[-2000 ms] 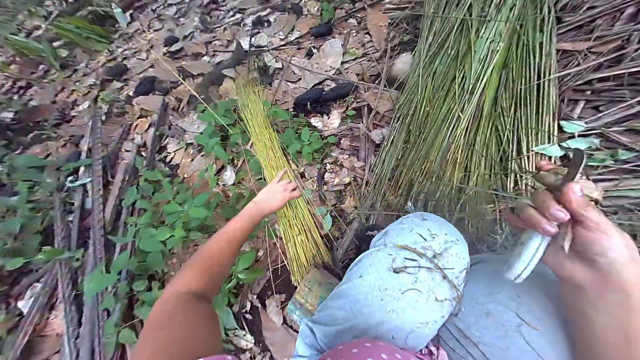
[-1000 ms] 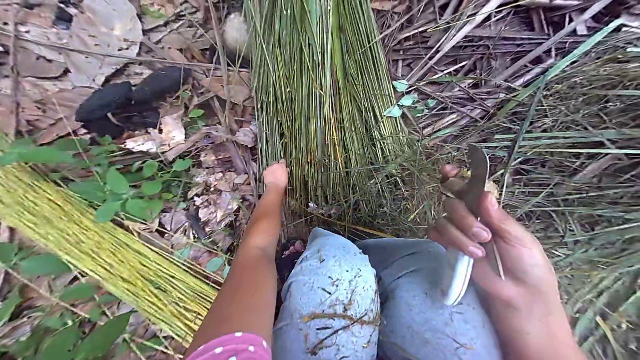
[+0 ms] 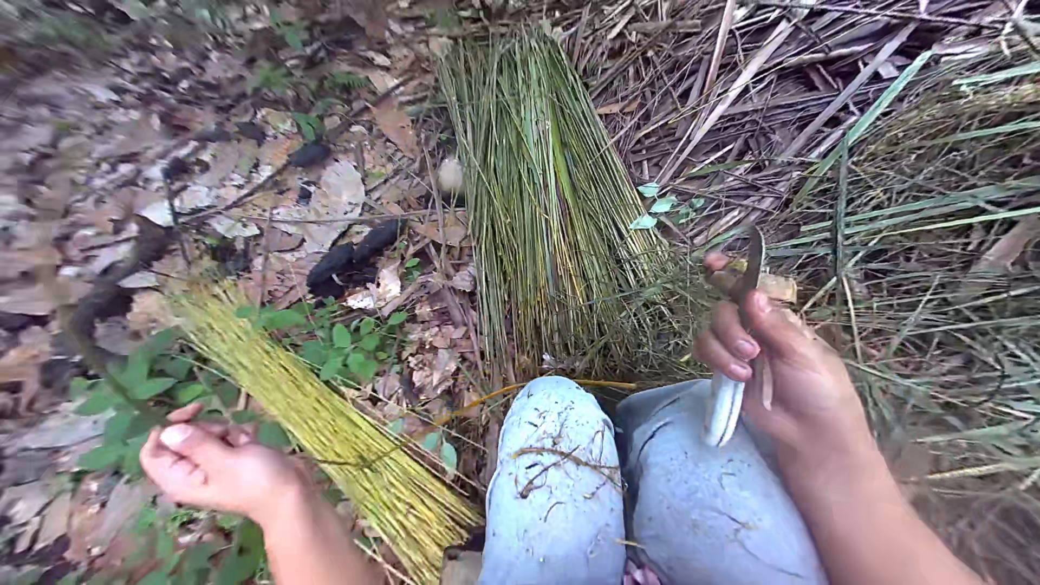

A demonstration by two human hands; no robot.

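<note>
My left hand (image 3: 215,467) is at the lower left with its fingers curled, seemingly round a thin plant stalk (image 3: 479,400) that crosses from my knees; the grip is partly hidden. Beside it lies a bundle of thin yellow-green stalks (image 3: 325,422), slanting down to my knees. A larger bundle of green stalks (image 3: 552,203) lies ahead of my knees. At the right, my right hand (image 3: 772,349) holds a knife with a white handle (image 3: 723,410) and a short curved blade (image 3: 754,260), pointing up. A small tan piece (image 3: 776,287) shows behind the blade.
Dark charred-looking pieces (image 3: 353,258) lie among dry leaves (image 3: 333,195) left of the green bundle. Low leafy plants (image 3: 349,345) grow by the yellow bundle. Dry stems (image 3: 731,106) and long grass blades (image 3: 934,203) cover the right. My knees (image 3: 561,463) are at the bottom centre.
My left hand has moved left, away from the lower end of the green bundle, to beyond the yellow bundle. The knife remains in my right hand. The view has shifted.
</note>
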